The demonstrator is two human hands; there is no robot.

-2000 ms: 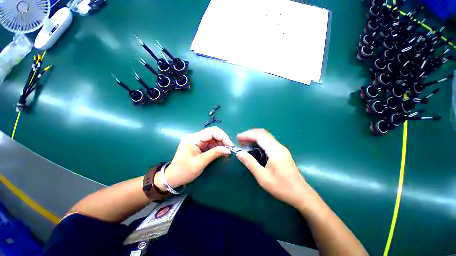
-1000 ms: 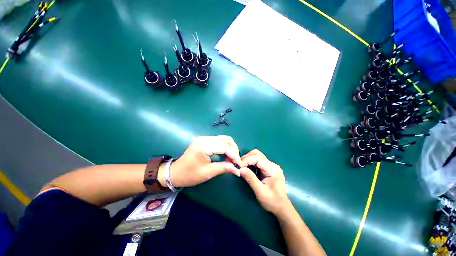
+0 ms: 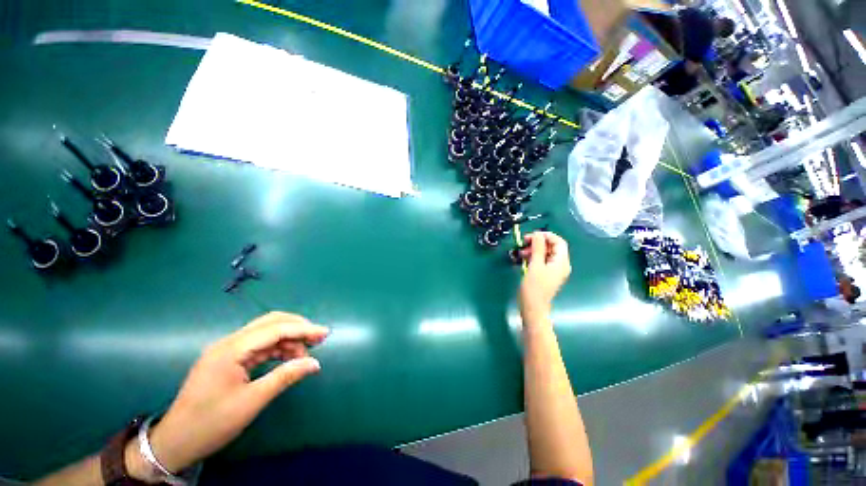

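My right hand (image 3: 545, 270) is at the near end of the large batch of black wired units (image 3: 494, 161), its fingers closed on one wired unit (image 3: 518, 254). My left hand (image 3: 242, 380) is held over the mat with thumb and fingers apart and nothing between them. Several tiny black sleeves (image 3: 243, 270) lie above my left hand. The smaller group of wired units (image 3: 106, 211) stands at the left with leads pointing up.
White paper sheets (image 3: 294, 114) lie at upper centre, a steel ruler (image 3: 123, 39) beside them. A blue bin (image 3: 536, 43), a clear plastic bag (image 3: 608, 171) and a heap of yellow, white and black wired parts (image 3: 679, 275) are at right. People are in the far background.
My hands have moved apart. My right hand has reached right to the large batch with a unit at its fingers; my left hand has opened. The view has turned right.
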